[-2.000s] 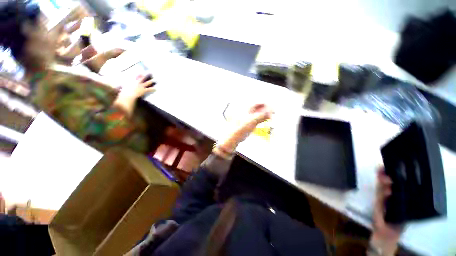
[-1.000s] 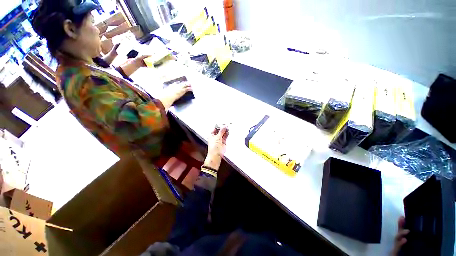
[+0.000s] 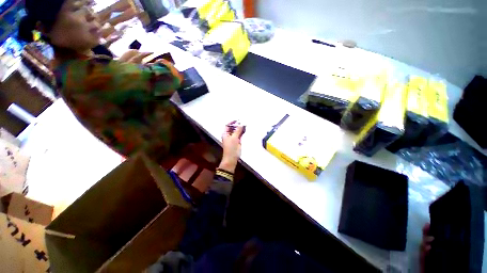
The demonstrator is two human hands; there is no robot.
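My left hand is over the table's front edge, fingers bent together around a small whitish item too small to name. My right hand is cut off at the lower right, with fingers on the side of a black box part. An open black box base lies on the table left of it. A yellow and black box sleeve lies flat between my hands, with a short black strip at its left end.
Wrapped boxes stand in a row behind, beside a crumpled plastic bag. A black strip runs along the white table. A coworker is close on the left. An open shipping carton stands at the lower left.
The coworker's arm has pulled back from a black box, which now lies uncovered on the table. My hands are nearly unchanged since one second ago; earlier, my right hand held the black part higher.
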